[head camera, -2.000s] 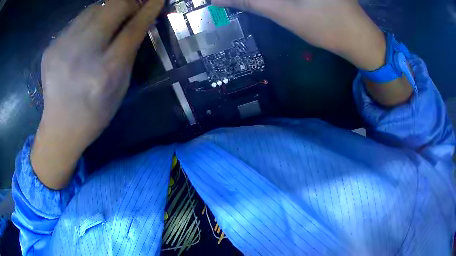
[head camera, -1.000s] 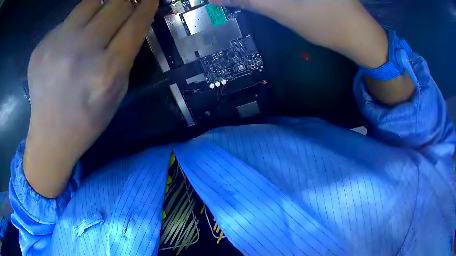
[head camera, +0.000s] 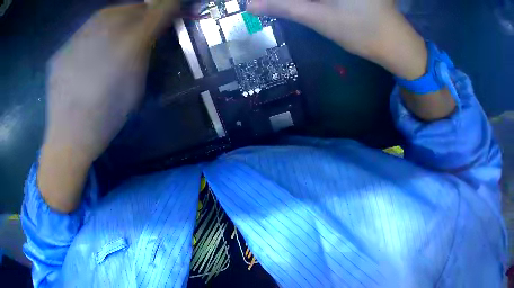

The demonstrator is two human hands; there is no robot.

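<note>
The opened black device body (head camera: 163, 126) lies in front of me, its top part cut off by the upper edge. The mainboard (head camera: 265, 70) has dense chips, silver patches and a green pad (head camera: 252, 23). Pale strips (head camera: 213, 113) run beside the black battery area. My left hand (head camera: 98, 73) is blurred over the device's left part, fingers bent together at the upper edge; what they hold cannot be told. My right hand (head camera: 349, 25) reaches over the board's upper right, fingertips near its top end and partly cut off.
The dark mat (head camera: 349, 107) lies around the device. A blue wrist strap (head camera: 425, 81) is on my right wrist. My blue striped smock (head camera: 338, 208) fills the lower picture. A small yellow patch (head camera: 394, 151) shows at the bench edge on the right.
My left hand has shifted a little to the right and blurred. The device appears slightly further right and lower. My right hand stays near the board's top with its wrist slightly further left.
</note>
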